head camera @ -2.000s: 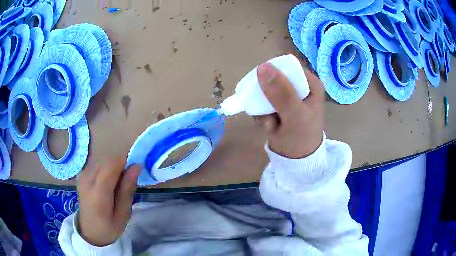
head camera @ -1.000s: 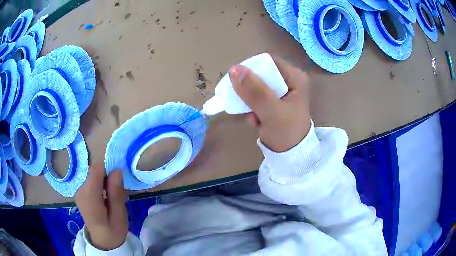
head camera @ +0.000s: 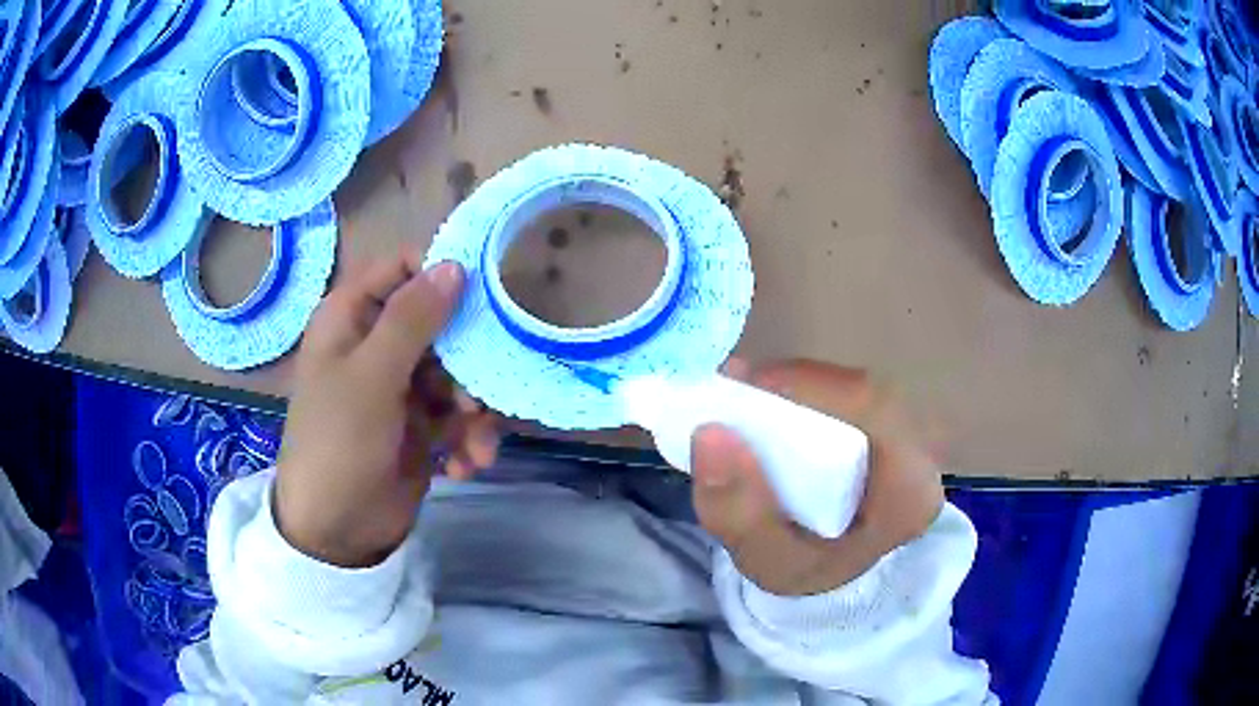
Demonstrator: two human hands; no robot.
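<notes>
A pale blue pleated flanged ring [head camera: 713, 262] is held at the table's near edge, its collar facing up and the board showing through its hole. My left hand [head camera: 380, 400] grips the ring's left rim, thumb on top and fingers below. My right hand [head camera: 828, 483] holds a white squeeze bottle [head camera: 773, 448] that points left. The bottle's blue nozzle tip [head camera: 591, 375] is at the near part of the rim, just outside the collar. Whether the fine point touches the rim cannot be told.
Flanged rings are piled at the left [head camera: 332, 83] and at the right [head camera: 1056, 207] on the brown spotted board [head camera: 856, 152]. A blue bin [head camera: 104, 455] with thin loose rings is below left. A pale panel [head camera: 1139, 579] stands below right.
The ring has turned flatter and its collar faces up more. The bottle has moved from the ring's far right rim to its near rim. My left hand has risen with its grip on the left rim.
</notes>
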